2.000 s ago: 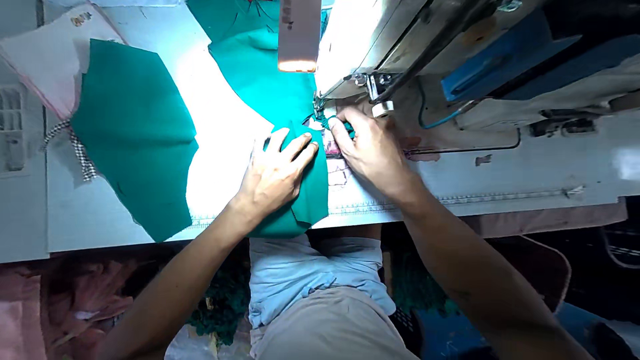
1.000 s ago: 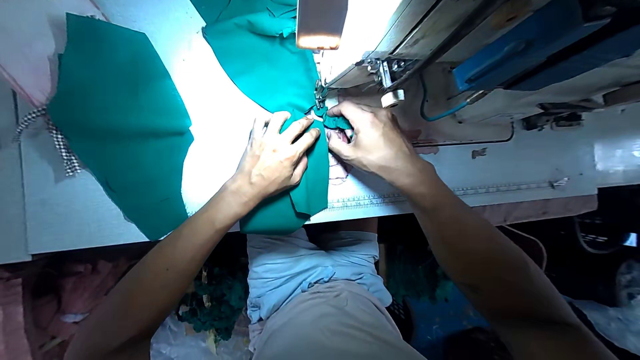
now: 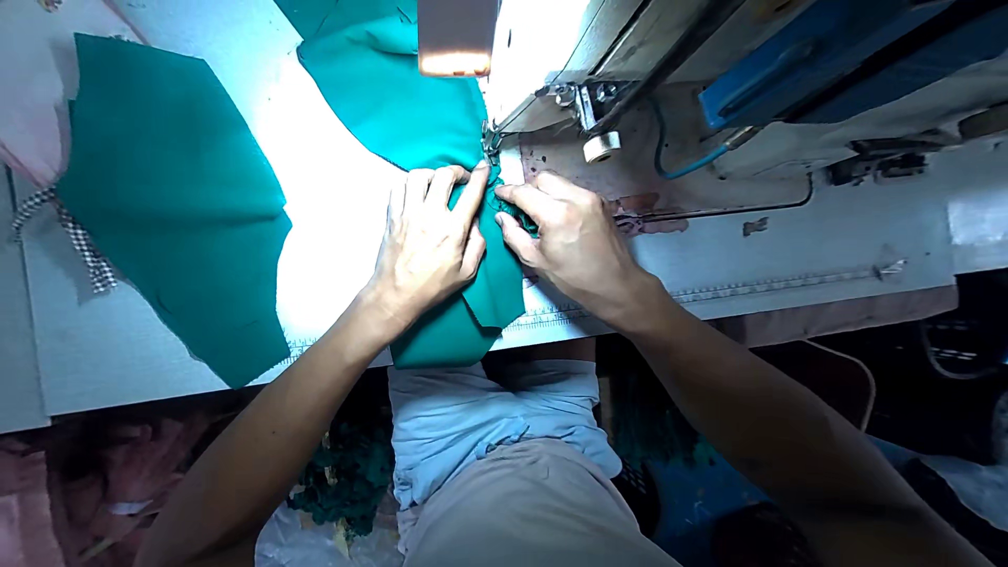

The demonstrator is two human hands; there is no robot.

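Green fabric runs under the presser foot of a sewing machine and down over the table's front edge. My left hand lies flat on this fabric just in front of the foot, its fingers a little apart and its index fingertip nearest the foot. On the right, my right hand pinches the gathered edge of the fabric between thumb and index finger. A second green fabric piece lies flat at the left of the table. The needle tip cannot be made out.
A measuring tape runs along the front of the white table. Pale pink cloth and a checkered strip lie at the far left. The machine's blue part is at upper right. Green scraps hang below the table.
The green fabric has advanced under the foot, and its lower end sits a little higher against the table edge. Both hands stay close to the foot.
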